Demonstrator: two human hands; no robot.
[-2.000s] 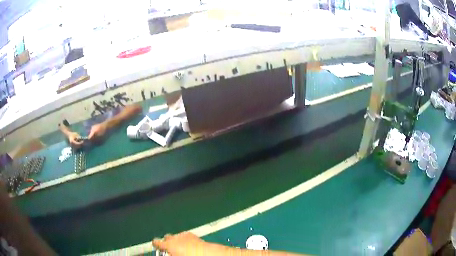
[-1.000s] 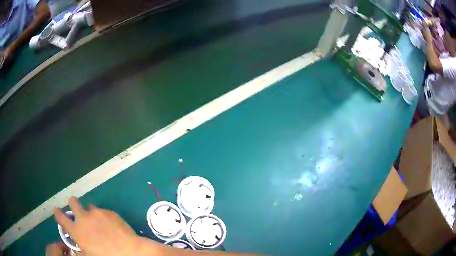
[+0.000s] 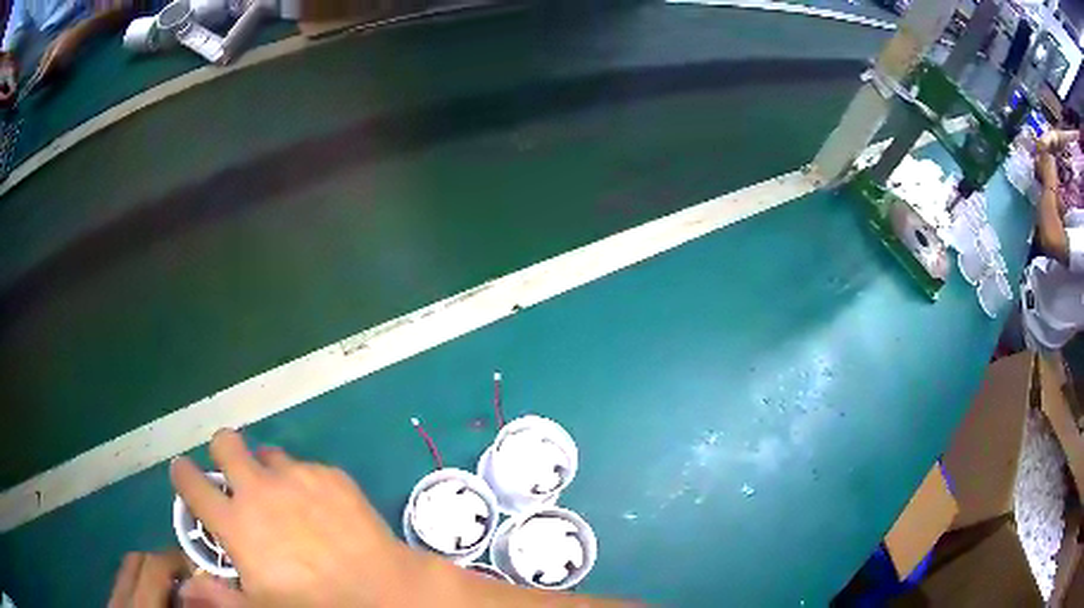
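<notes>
A white round fan housing [image 3: 190,531] with spokes inside its rim is at the lower left, beside the pale edge strip. My right hand [image 3: 279,517] reaches over it from the right, with its fingers on the rim and covering part of it. My left hand [image 3: 149,581] is at the bottom edge, cut off, with its fingers curled at the housing's lower side. Any handle is hidden. Motor units in white cups [image 3: 449,513] stand grouped right of my right hand. Two thin red lead wires [image 3: 429,444] stick out behind them. Another cup is mostly hidden by my forearm.
A pale edge strip [image 3: 559,280] separates the bench from the dark green belt [image 3: 476,154]. A green hand press [image 3: 915,238] and white parts stand at right. Open cartons [image 3: 984,445] and a person are beyond. Opposite are white housings [image 3: 196,30] and another person's hands.
The view has tilted down since two seconds ago, bringing the motor units into sight. Over the last second, the scene has shifted right in the picture; both hands remain at the housing.
</notes>
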